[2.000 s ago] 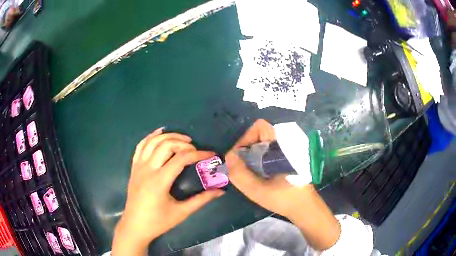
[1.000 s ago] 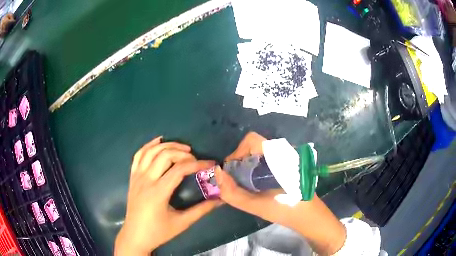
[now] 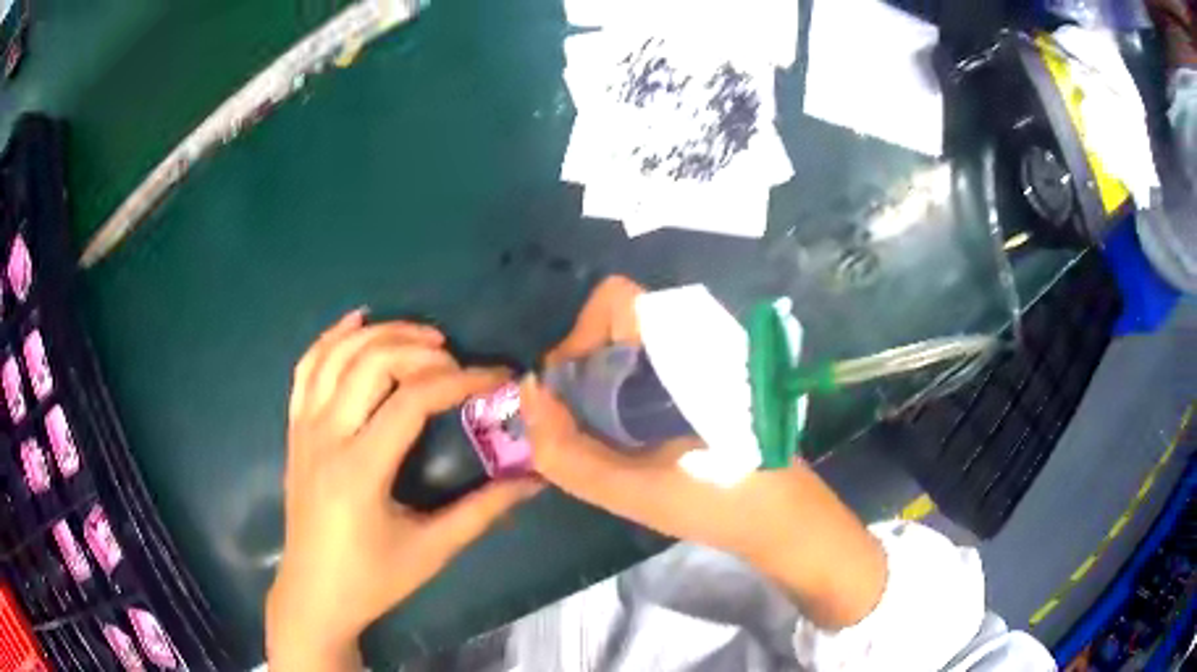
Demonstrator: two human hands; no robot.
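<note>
My left hand holds a dark rounded holder with a pink housing at its right end, between thumb and fingers. My right hand holds a glue syringe like a pen, its front end pointing at the pink housing. The tip is hidden by my right fingers. A white wrap surrounds the rear of the barrel. A green cap sits behind it, with a thin clear air hose running right.
A black tray with pink housings stands at left, beside an orange-red tray. White sheets with black dabs and a plain sheet lie at the top. A second black tray and a blue bin are at right.
The whole view has shifted, so bench, sheets and hands appear further left and higher. Both hands keep their grips, with the syringe still against or near the pink housing.
</note>
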